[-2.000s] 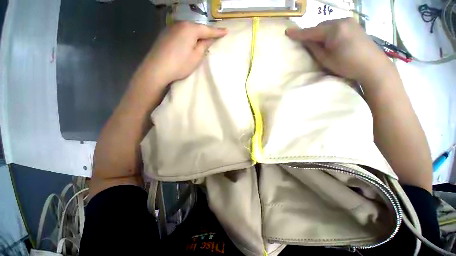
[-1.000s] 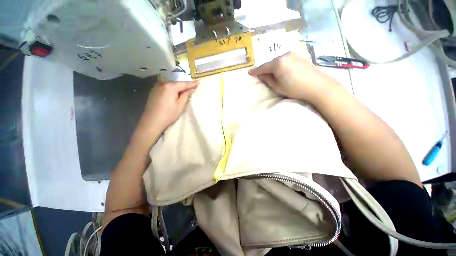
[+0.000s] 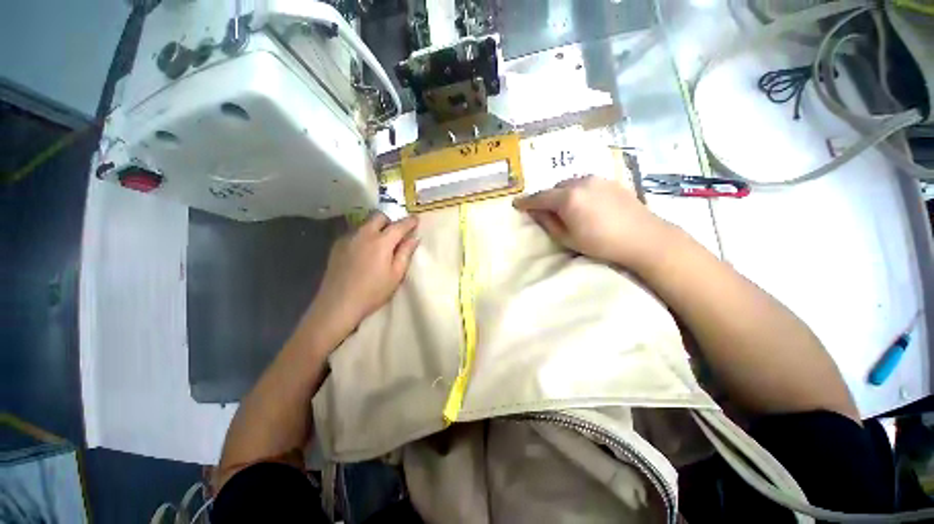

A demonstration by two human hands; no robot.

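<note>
The beige bag body (image 3: pixel 574 338) spreads from my lap up to the yellow clamp frame (image 3: pixel 412 184), its top edge at or under the frame's near edge. Yellow binding tape (image 3: pixel 468 328) runs down its middle. My left hand (image 3: pixel 371 256) lies on the bag's upper left edge, fingertips just below the frame's left corner. My right hand (image 3: pixel 589 220) presses on the bag at the frame's right corner, fingers bent, index fingertip down. Whether the fingers pinch the fabric is hard to tell. The zipper (image 3: pixel 614 446) curves along the bag opening near my lap.
The white machine head (image 3: pixel 256 133) with a red switch (image 3: pixel 139 179) stands at upper left. Red-and-black snips (image 3: pixel 698 186) lie right of the clamp. A blue-handled tool (image 3: pixel 889 360) lies far right. A dark mat (image 3: pixel 246 307) is at left. Straps (image 3: pixel 753 466) hang by my right arm.
The view has shifted, so more of the machine head and clamp now shows and both sit lower in the picture. Both hands remain on the bag beside the clamp frame.
</note>
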